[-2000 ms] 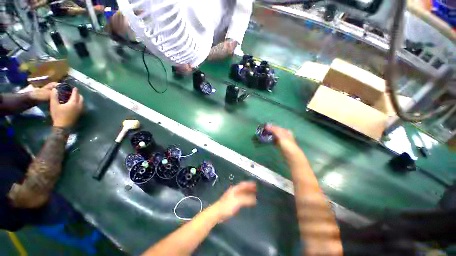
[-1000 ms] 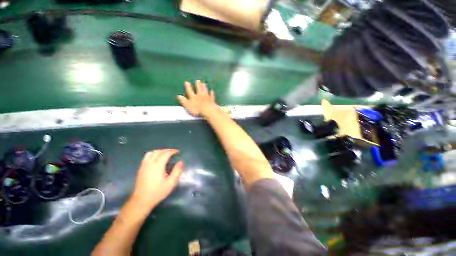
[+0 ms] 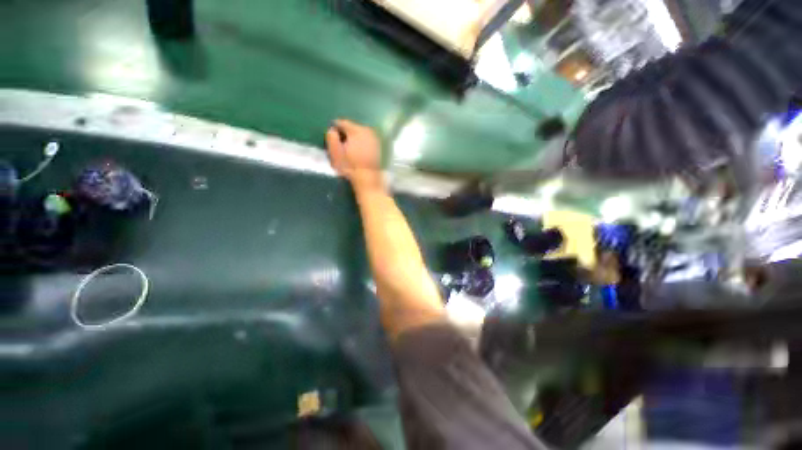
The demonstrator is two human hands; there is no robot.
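Note:
My right hand (image 3: 354,149) is over the white rail (image 3: 220,139), its fingers curled in. A small dark spot shows at the fingers; I cannot tell if it is a held thing or a gap. My left hand is out of the picture. Part-built black units with a green spot (image 3: 56,205) stand at the left edge of the dark green mat, blurred. A wired round unit (image 3: 110,186) is beside them. A thin white ring (image 3: 110,296) lies flat in front.
A black cylinder (image 3: 171,18) stands on the green belt (image 3: 264,61). A cardboard box (image 3: 448,19) is at the top. Dark units (image 3: 477,255) and an open brown carton (image 3: 572,237) are at right, under a ribbed hose (image 3: 686,114). A tan square (image 3: 309,403) lies at the near edge.
My left hand has gone out of the picture. My right hand, flat with spread fingers a second ago, is now curled at the rail. The view has shifted.

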